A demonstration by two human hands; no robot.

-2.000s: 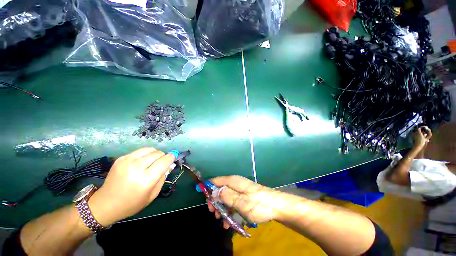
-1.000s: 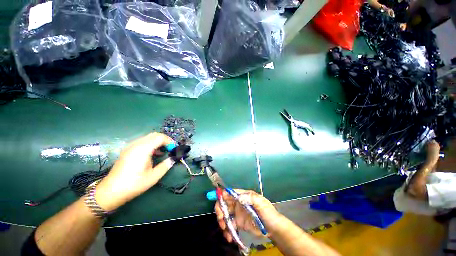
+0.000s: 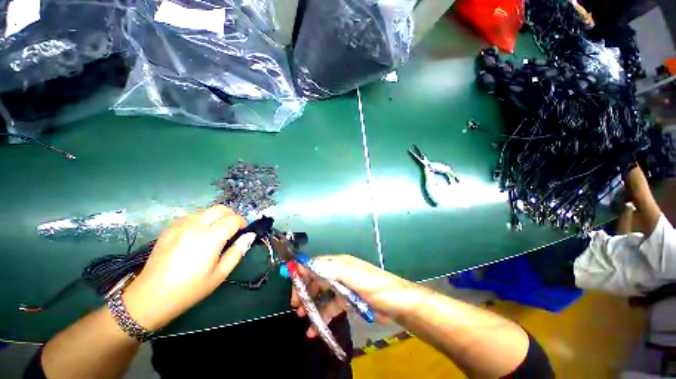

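My left hand, with a blue finger cot, pinches a small black housing above the green bench. My right hand holds pliers with red and blue handles, spread apart. The pliers' jaws are at the thin wires just below the housing; whether they touch a wire is unclear. A small black piece is beside the jaws. A bundled black cable lies left of my left hand, its bare reddish tip at far left.
A heap of tiny dark pieces lies beyond my hands. Small pliers lie right of the bench seam. Clear bags and a red bag are behind. A black cable heap and another person's arm are at right.
The pliers have moved left and up, from the small black piece to the wires beside the housing. The other person's arm at right has shifted. The view has also shifted slightly.
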